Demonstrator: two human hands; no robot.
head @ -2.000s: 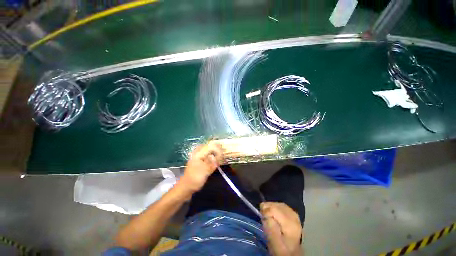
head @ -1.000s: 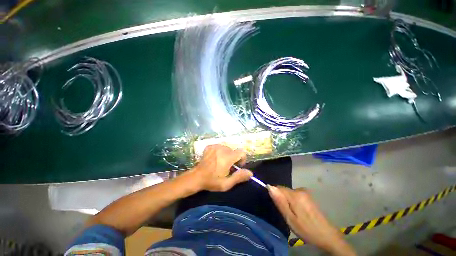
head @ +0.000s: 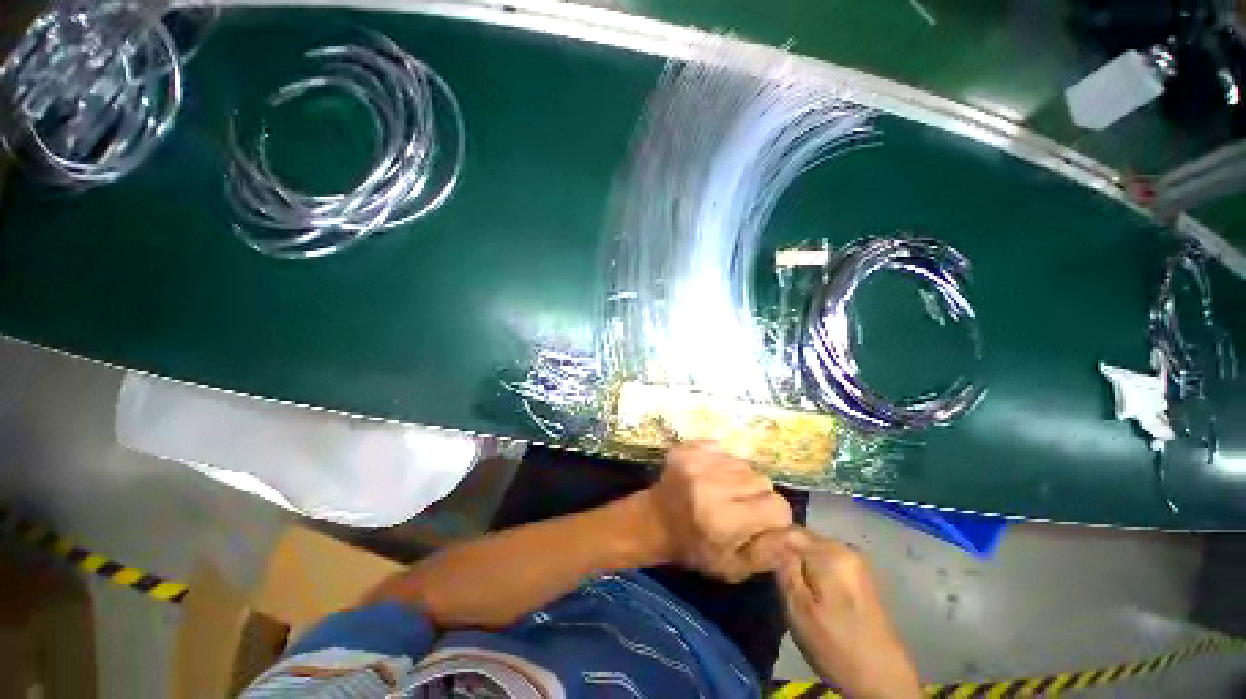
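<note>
My left hand is closed just in front of the taped block, with its fingers curled. My right hand meets it at the fingertips, lower right. The thin cable or tube between them is hidden by the fingers now. The taped block, cream-yellow under shiny film, lies at the near bench edge. A fan of whitish strands runs from the block towards the bench rail. A shiny dark-and-silver coil lies right of the fan, with a small pale tag at its upper left.
A silver-grey coil and a tangled coil pile lie at the left. A dark bundle and white scrap lie at far right. Below the bench are a white bag, a blue bin or bag and a cardboard box.
The two hands have come together, and the thin piece seen between them earlier is now covered. The view has turned, so the bench slopes down to the right.
</note>
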